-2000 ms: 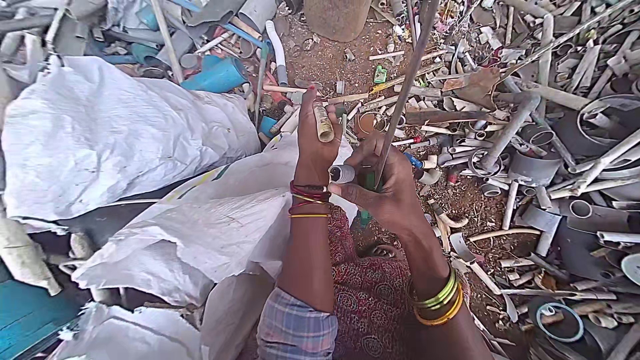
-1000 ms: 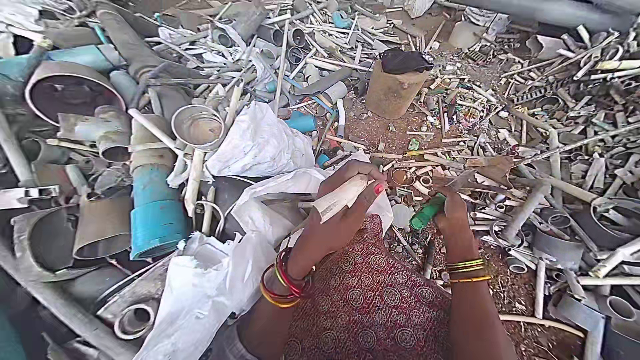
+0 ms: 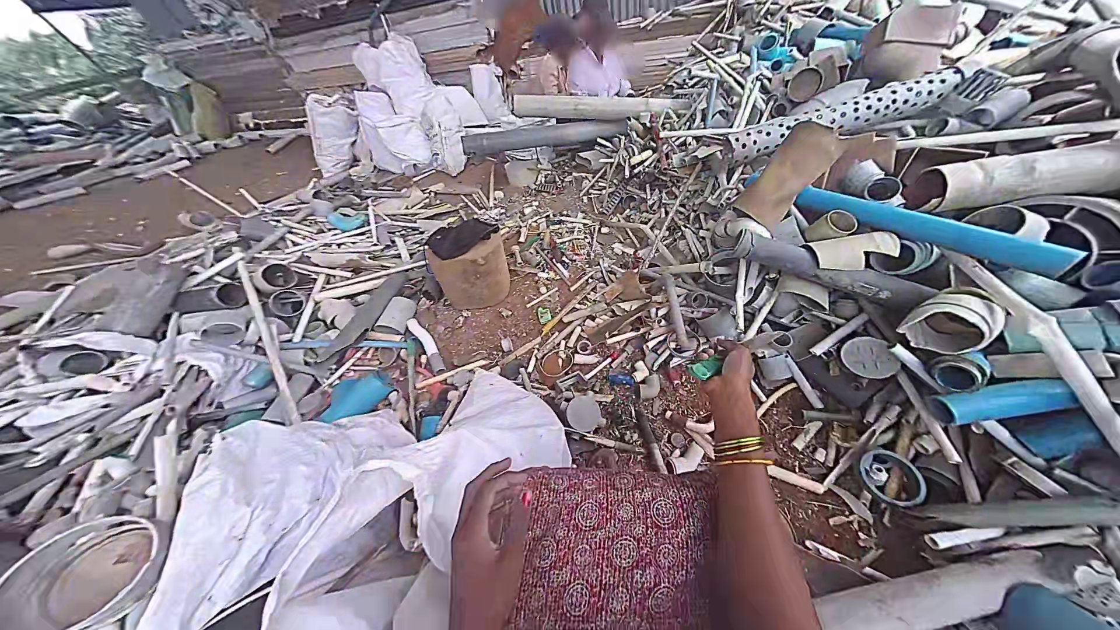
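Observation:
My left hand [image 3: 492, 525] is low in the middle of the view, beside the patterned red cloth on my lap and the edge of a white woven sack [image 3: 499, 424]. Its fingers are apart and nothing shows in it. My right hand [image 3: 733, 378] reaches forward over the scrap, closed around a green handle [image 3: 705, 368]; the rest of that tool cannot be made out. Under and around it lie grey and white pieces of plastic pipe, with a blue fitting [image 3: 622, 379] and a round grey cap [image 3: 584, 413] to its left.
A brown bucket-like container [image 3: 470, 273] with a black cloth stands ahead. Pipe scrap is heaped on both sides, with a long blue pipe [image 3: 941, 229] at right. A round basin [image 3: 83, 573] is at lower left. Full white sacks [image 3: 394, 114] and people are at the back.
My left hand held a short pale pipe piece, then a larger pale piece one second ago; now it shows nothing. My right hand keeps the green handle. The view has tilted up.

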